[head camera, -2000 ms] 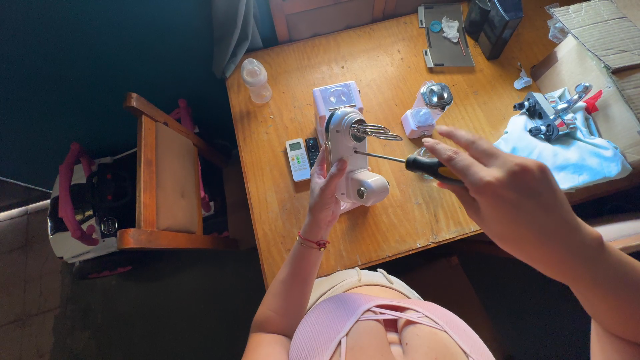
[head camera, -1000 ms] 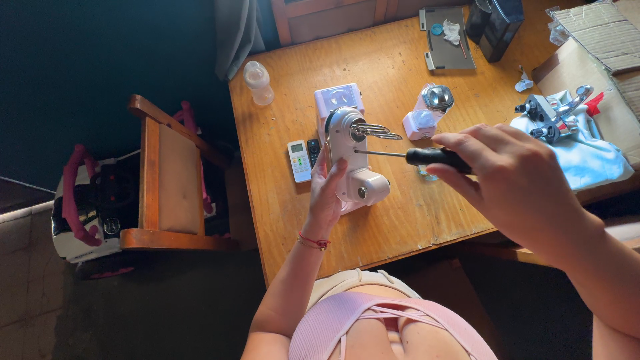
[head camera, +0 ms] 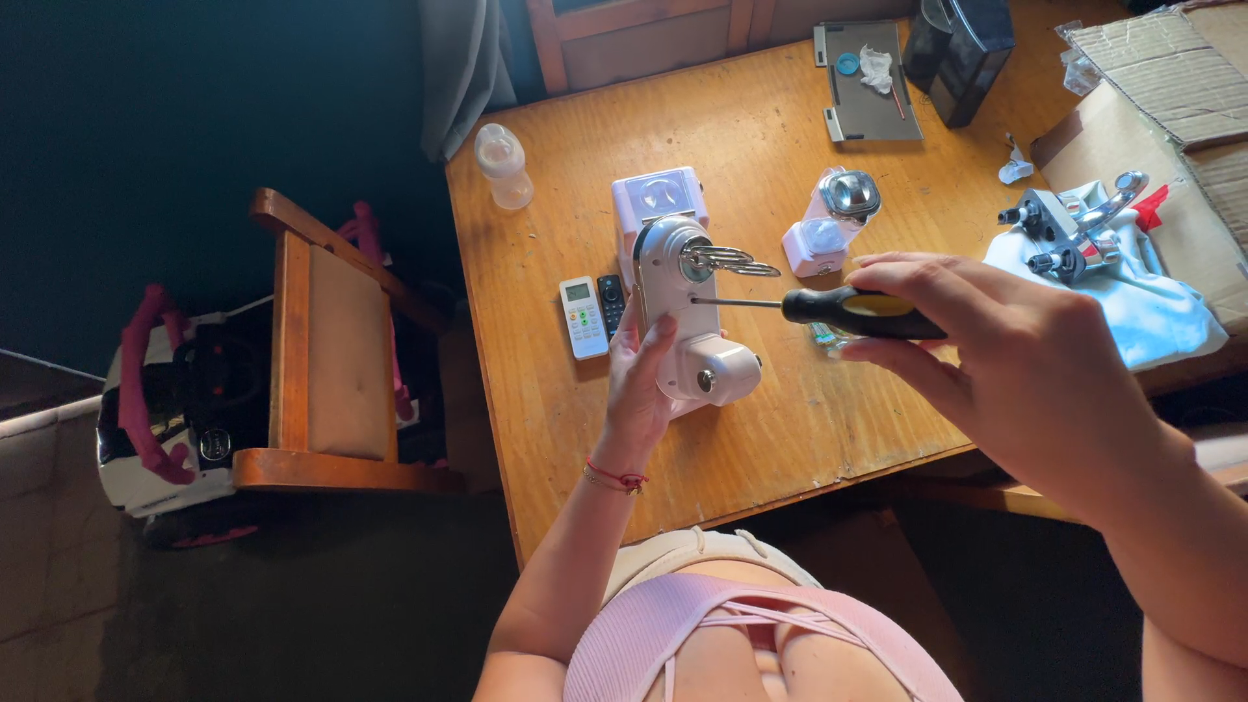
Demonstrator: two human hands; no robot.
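Note:
My left hand [head camera: 639, 375] holds a white and lilac toy stand mixer [head camera: 697, 322] by its lower side, its underside or side face turned up. Metal wire whisk loops [head camera: 731, 261] stick out from its round head. In my right hand [head camera: 1014, 361] is a screwdriver [head camera: 858, 312] with a black and yellow handle, gripped by thumb and fingers. Its shaft points left, and the tip meets a small hole in the mixer's white casing. Behind the mixer stands a lilac box-shaped part [head camera: 658, 195]. A small lilac appliance with a silvery top [head camera: 829, 222] rests to the right.
On the wooden table [head camera: 556, 244] are a baby bottle [head camera: 504, 166], a white remote control [head camera: 584, 317], a black remote [head camera: 612, 302], and a grey panel [head camera: 873, 97]. At right, a chrome faucet [head camera: 1082, 229] lies on a light cloth beside cardboard [head camera: 1160, 78]. A wooden chair [head camera: 346, 351] stands left.
The screwdriver's tip remains at the mixer's casing while my right hand's fingers have shifted around the handle. My left hand stays on the mixer.

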